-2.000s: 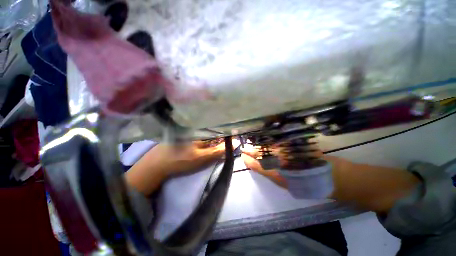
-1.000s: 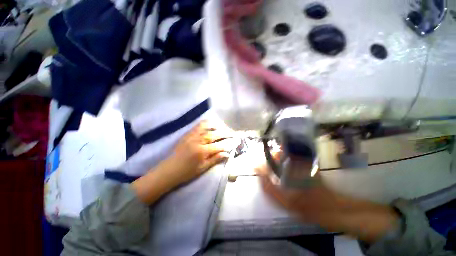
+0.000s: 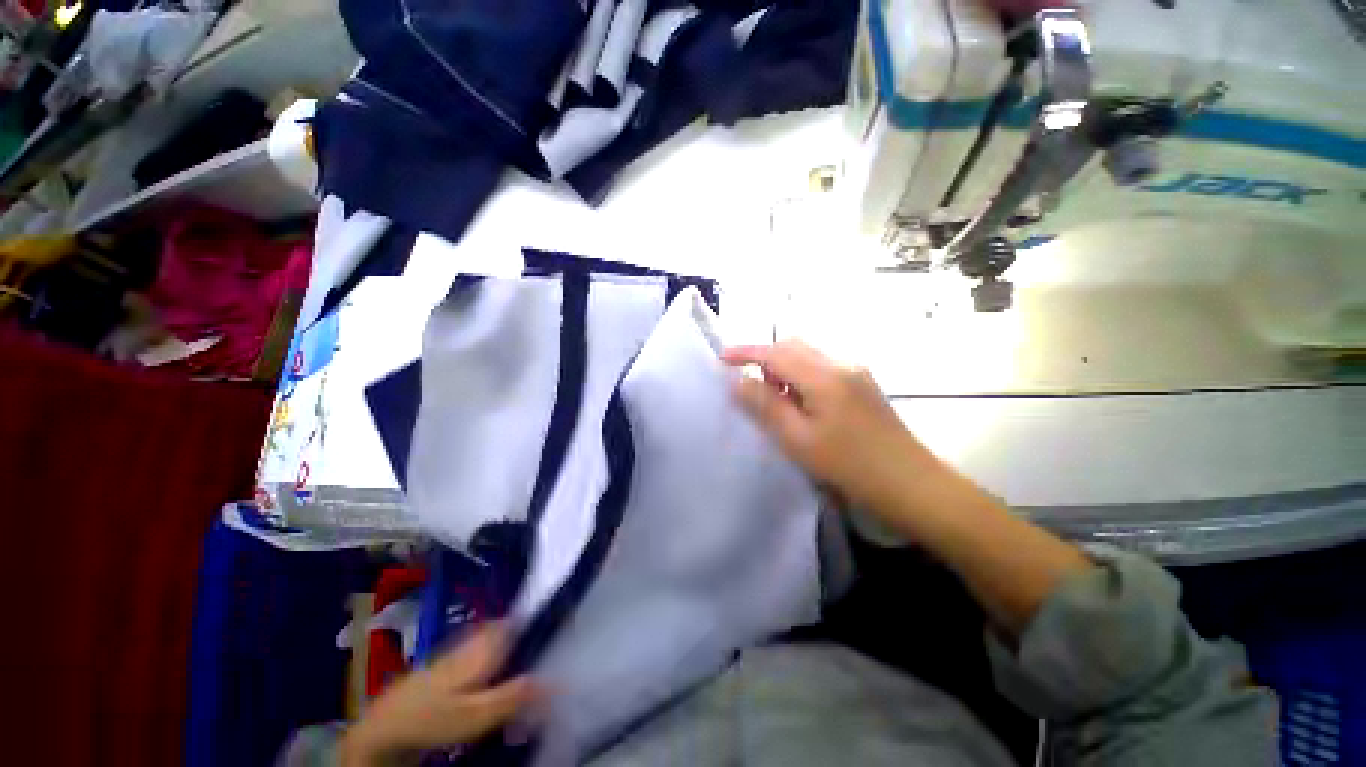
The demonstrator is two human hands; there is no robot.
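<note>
A garment panel [image 3: 719, 480], pale grey-white with navy strips, lies partly on the table's front left and hangs over its edge toward the lap. My right hand [image 3: 817, 412] pinches the panel's upper right edge between thumb and fingers. My left hand [image 3: 450, 692], blurred, is at the panel's lower left edge below the table edge; its fingertips are beside the navy strip, and whether they grip it is unclear. The sewing machine head [image 3: 1109, 165], white with a blue stripe, stands at the upper right; the panel is away from its needle area.
A heap of navy and pale cut pieces [image 3: 450, 105] lies at the table's back left. Red cloth [image 3: 90, 555] and crowded shelves are at the left. A blue basket [image 3: 262, 644] stands below the table's left corner. The table's front edge [image 3: 1198, 525] runs across to the right.
The view has swung left and back from the machine. The panel has come away from the needle area toward the lap. My left hand has moved down to its lower edge, my right to its upper edge.
</note>
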